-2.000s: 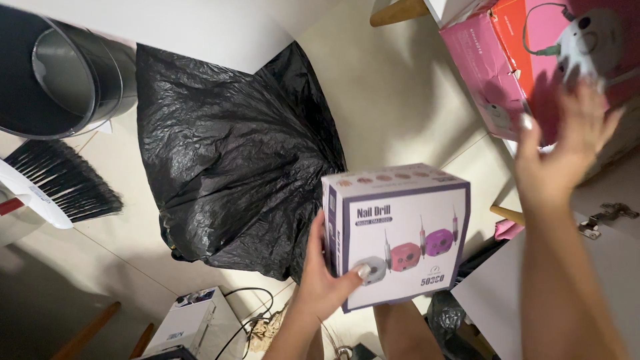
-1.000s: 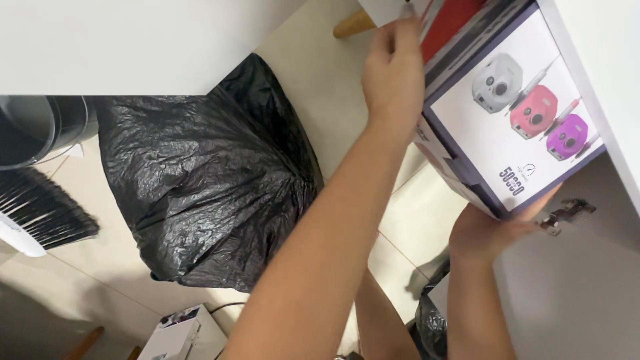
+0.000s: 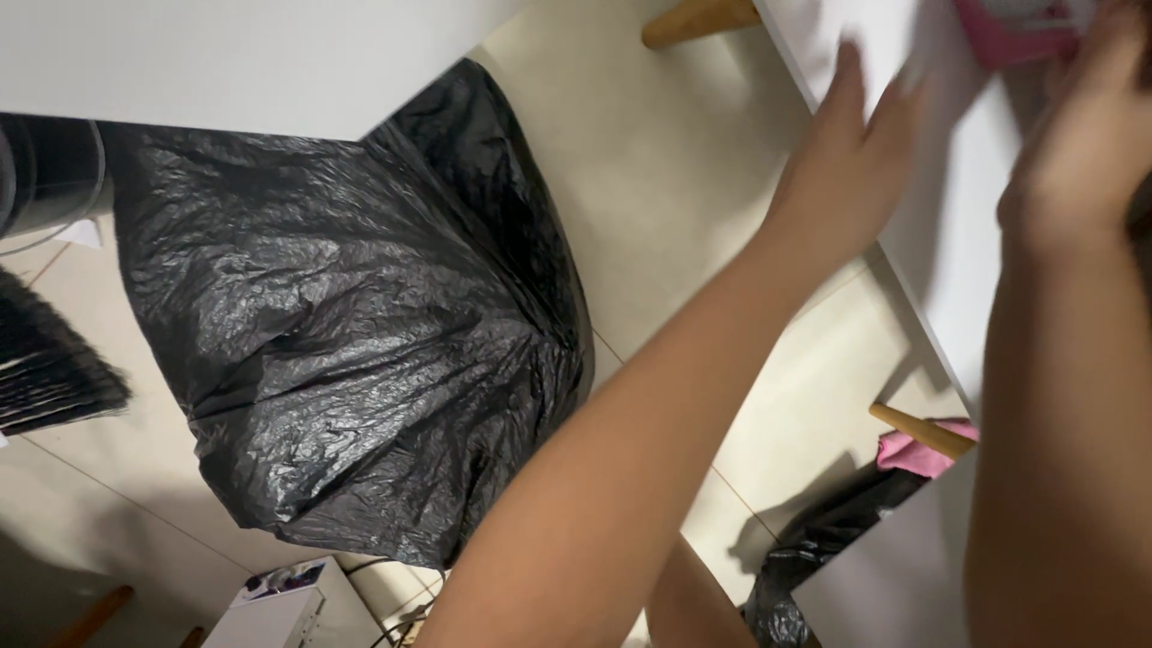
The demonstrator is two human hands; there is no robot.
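Note:
My left hand point(image 3: 846, 153) reaches over a white surface point(image 3: 976, 171) at the upper right, fingers apart and blurred, nothing seen in it. My right hand point(image 3: 1080, 144) is at the right edge, close to a pink object point(image 3: 1017, 40) that is cut off by the top of the view. Blur and the frame edge hide its fingers, so its grip cannot be told. The nail drill box is not in view. Left of my arms, a large black plastic bag point(image 3: 360, 342) lies on the tiled floor.
A white tabletop edge point(image 3: 270, 63) juts in at the upper left. Below it are a dark bin point(image 3: 49, 171) and black broom bristles point(image 3: 54, 360). A white box point(image 3: 288, 612) stands at the bottom. Wooden legs point(image 3: 702, 22), a pink cloth point(image 3: 918, 450) and another black bag point(image 3: 810, 558) are near the white furniture.
The nail drill box was in my left hand, then between both hands at the upper right; now it is out of view. My left hand has come away from it and my right hand has moved up.

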